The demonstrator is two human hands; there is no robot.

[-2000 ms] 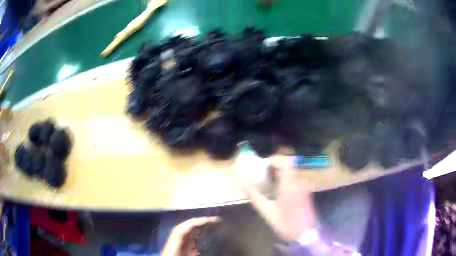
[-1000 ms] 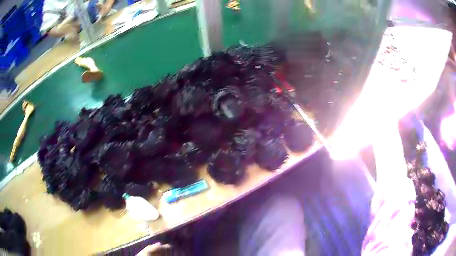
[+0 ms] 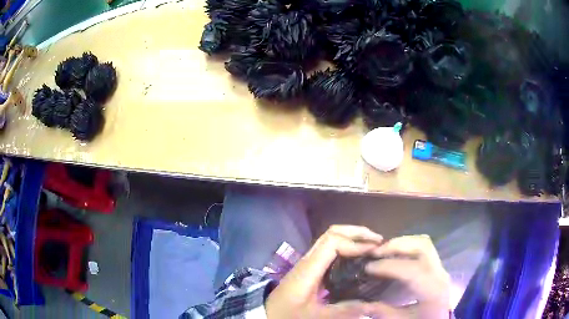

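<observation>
My left hand (image 3: 312, 271) and my right hand (image 3: 415, 271) are both closed around a black spiky hair piece (image 3: 352, 277), held over my lap below the table edge. The fingers cover much of the piece, and the right hand is slightly blurred. A white squeeze bottle (image 3: 382, 149) with a teal nozzle lies on the worktop near its front edge. A light-blue packet (image 3: 439, 154) lies right of the bottle. A big heap of black hair pieces (image 3: 337, 96) lies behind them. A small cluster of hair pieces (image 3: 86, 118) lies at the left.
The pale yellow worktop (image 3: 168, 124) has its front edge between the heap and my lap. A green belt (image 3: 68, 19) runs behind. Red stools (image 3: 62, 249) and a shallow blue tray (image 3: 142, 268) with pale lining are below at left. Black-yellow tape marks the floor.
The view has swung back left and down from the right side. Both hands are now together on a hair piece over my lap; one second ago an arm reached right. The bottle still lies on the worktop.
</observation>
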